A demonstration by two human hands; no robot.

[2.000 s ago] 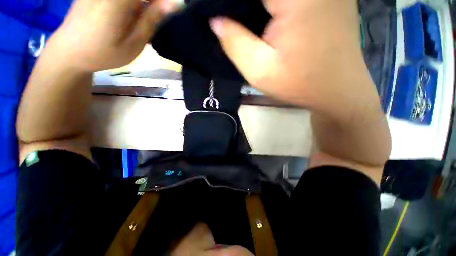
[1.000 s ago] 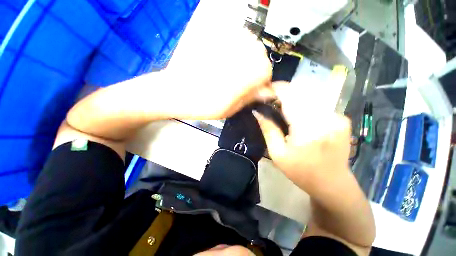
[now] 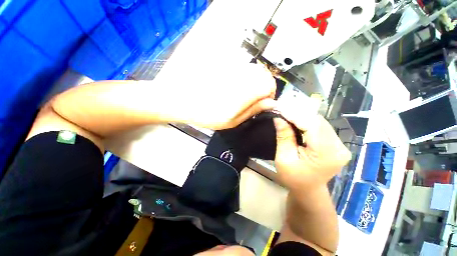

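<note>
A black fabric panel [image 3: 250, 137] runs from under the machine head down over the table's front edge. My left hand [image 3: 240, 95] grips its upper part; glare hides the fingers in part. My right hand [image 3: 308, 150] pinches the fabric's right side, just right of my left hand. A small black pouch [image 3: 210, 180] with a silvery zipper line lies at the panel's lower end by the lap. A small shiny ring [image 3: 226, 156] sits just above the pouch. The needle area [image 3: 270, 67] is partly hidden behind my left hand.
The white sewing machine head [image 3: 320, 30] with a red logo is at the top. Large blue crates [image 3: 100, 45] stand at left. A blue bin of silver hardware [image 3: 364, 207] and another blue bin [image 3: 376, 162] are at right. Machines and benches fill the far right.
The view has swung so more of the machine head shows. Both hands remain at the panel; my right hand now pulls its fabric out wider to the right.
</note>
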